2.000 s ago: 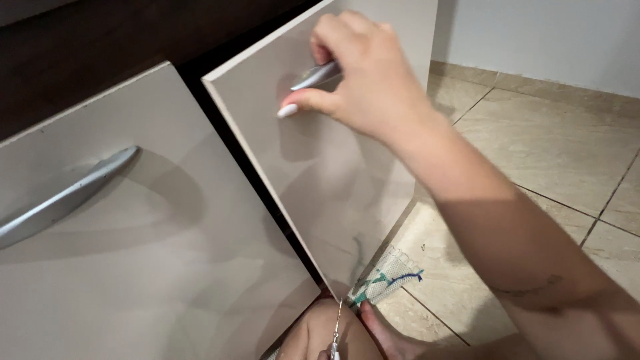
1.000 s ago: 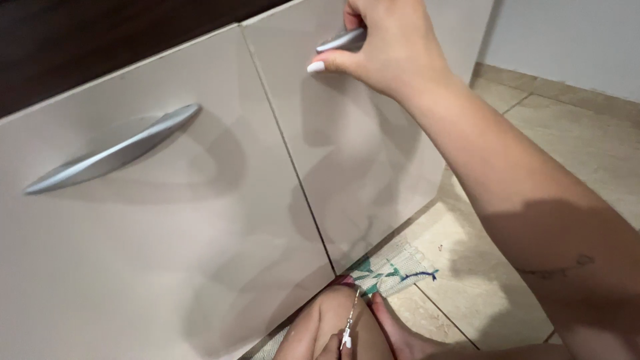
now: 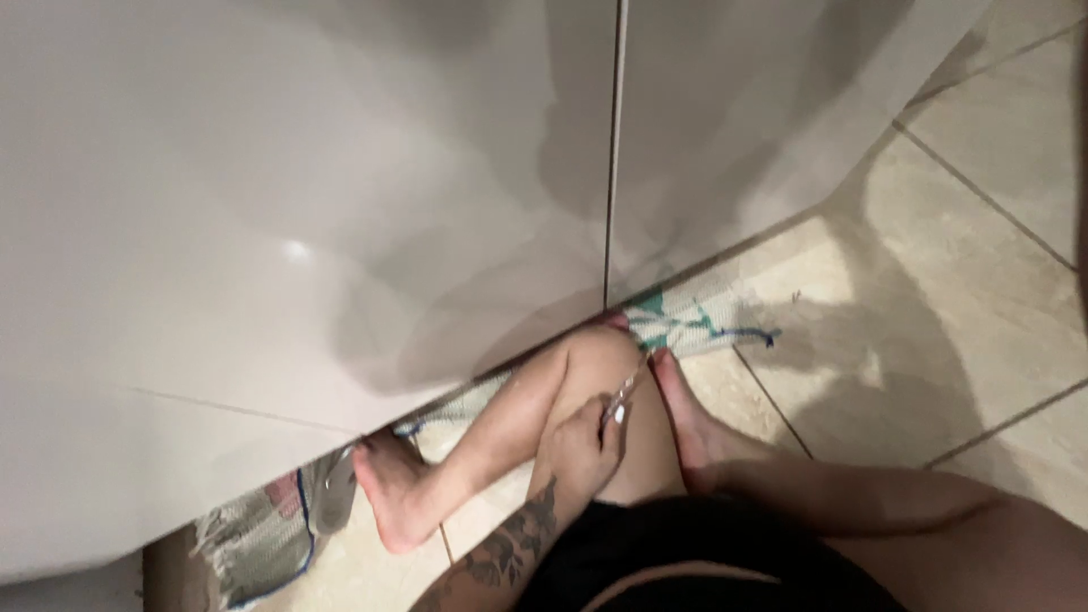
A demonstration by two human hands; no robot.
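Note:
My left hand (image 3: 586,446) rests on my bent knee, closed around a small, thin metallic tool (image 3: 625,393), possibly a screwdriver; its exact kind is hard to tell. The tool's thin end points up and to the right, past the knee. In front of me stand the pale cabinet doors (image 3: 476,170), closed, with a narrow vertical gap between two of them. My right hand is out of the picture.
A woven rug (image 3: 680,319) with green and blue marks lies on the tiled floor (image 3: 850,340) under the cabinet's lower edge; another part of a rug (image 3: 263,544) shows at lower left, beside a sandal (image 3: 334,493). My bare feet are on the floor.
The right-hand cabinet door, ajar two seconds ago, is now closed. My right hand, earlier on its handle, has left the view. The view has tilted down.

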